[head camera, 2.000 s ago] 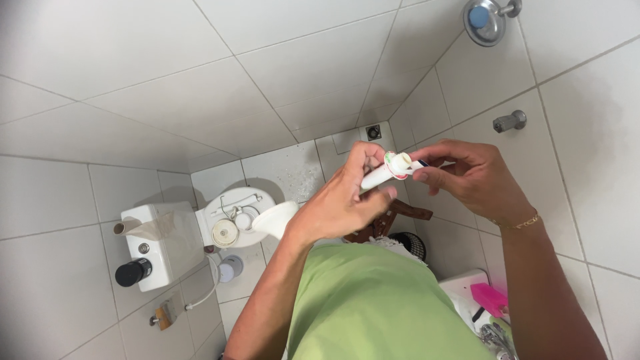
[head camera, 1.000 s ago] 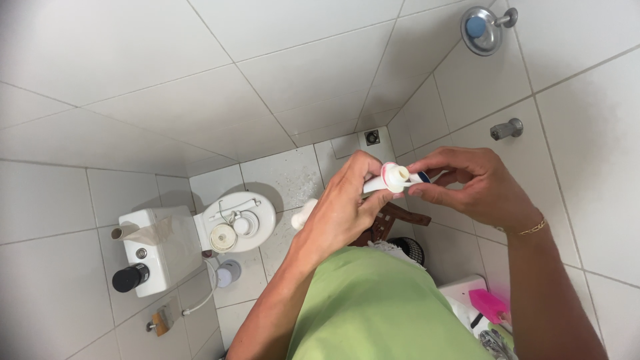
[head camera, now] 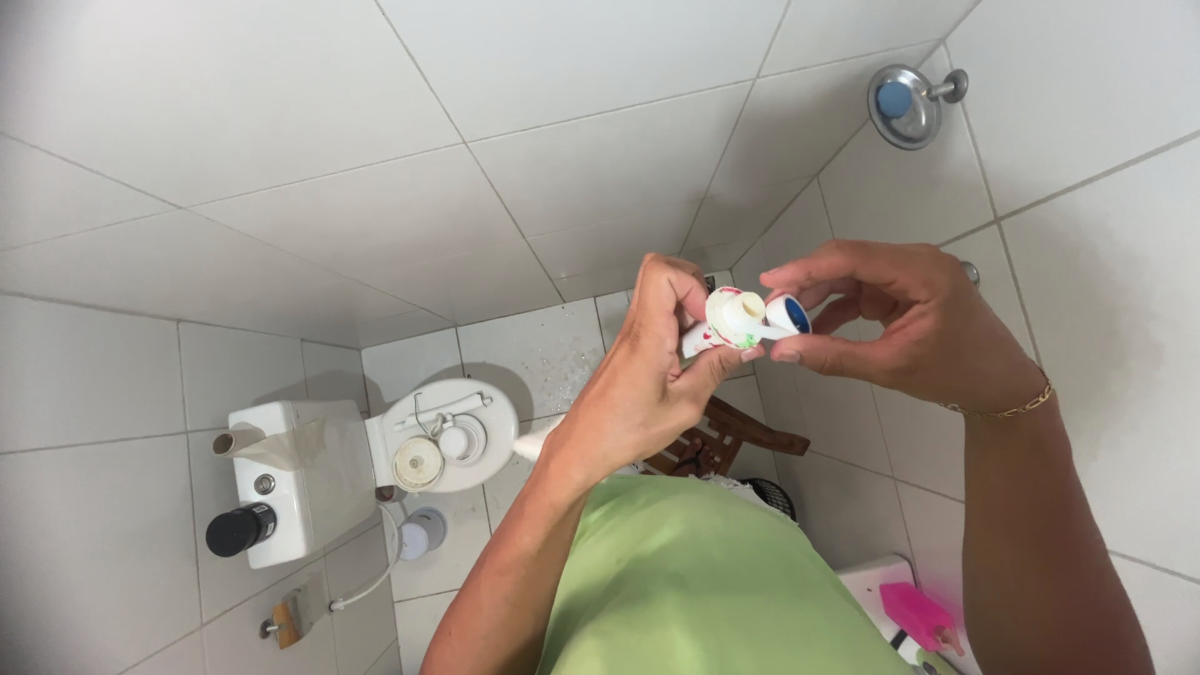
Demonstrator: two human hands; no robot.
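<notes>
My left hand grips a white plastic pipe fitting with a round collar, marked red and green, and an open end facing up. A small white roll with a blue inside, apparently thread seal tape, sits right beside it. A white strip runs between fitting and roll. My right hand has thumb and fingers around the roll, forefinger raised and apart from it. Beyond my left forearm shows a white flared part; whether it joins the fitting is hidden.
Several white parts lie on the closed toilet lid. A black canister and a cardboard tube are on the cistern. A metal soap dish is on the wall; a wooden slatted seat stands below my hands.
The fitting's open end has turned more towards the view. My right hand's forefinger has lifted from the roll, whose blue inside now shows. The white flared part is more covered than two seconds ago.
</notes>
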